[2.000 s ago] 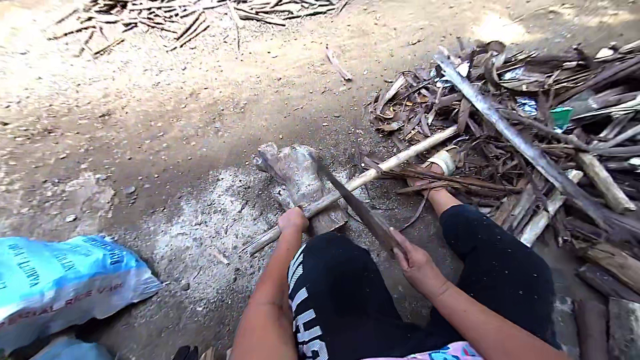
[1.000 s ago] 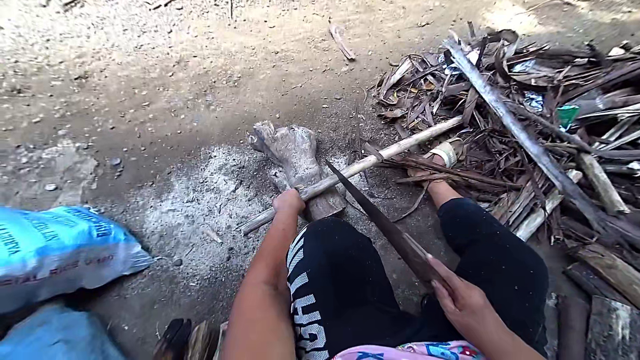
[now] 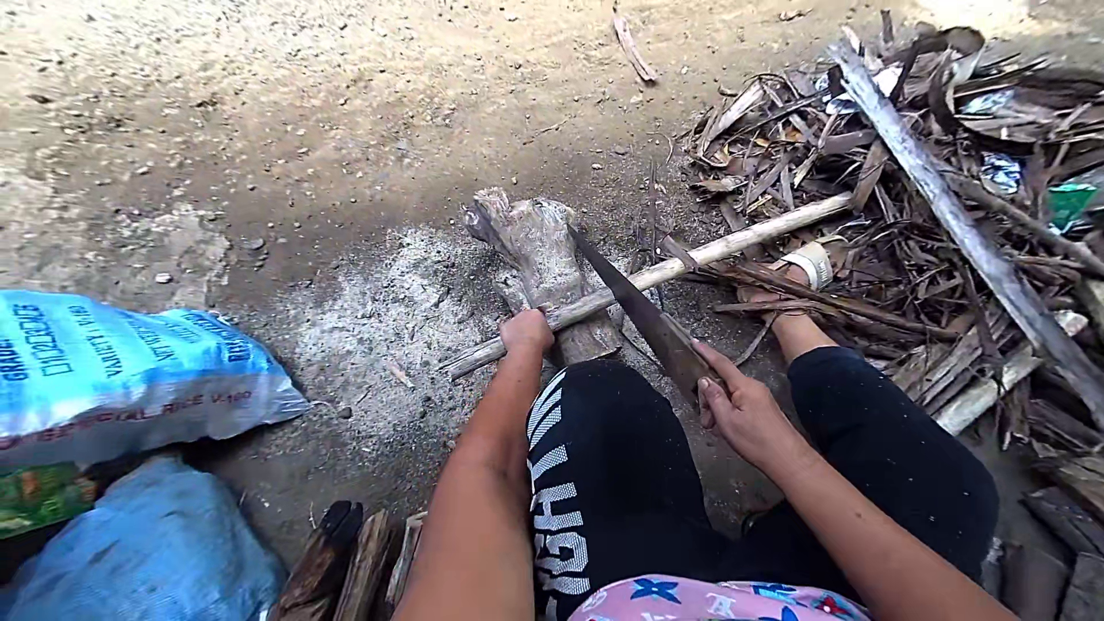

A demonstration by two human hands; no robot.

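My left hand [image 3: 526, 331] is closed around a pale wooden pole [image 3: 733, 242] near its lower left end. The pole lies slantwise over a knobbly log block [image 3: 545, 250] on the ground. In my right hand [image 3: 733, 401] is the handle end of a handsaw [image 3: 645, 315]. Its dark, tapering blade crosses the pole just right of the block, with the tip pointing up and left. The handle is mostly hidden by my fingers. Whether the teeth touch the wood, I cannot tell. My knee is close beside the block's near end.
Pale sawdust [image 3: 388, 336] covers the soil left of the block. A heap of bark and sticks [image 3: 862, 172], with a long grey branch [image 3: 957, 181] on it, lies around my sandalled foot [image 3: 806, 266]. A blue printed sack [image 3: 129, 371], a blue bag [image 3: 155, 543] and split wood [image 3: 362, 565] are at lower left.
My right hand has moved from its pulled-back place a second ago, up toward the pole, and the saw blade has gone forward with it. My left hand still holds the pole on the block.
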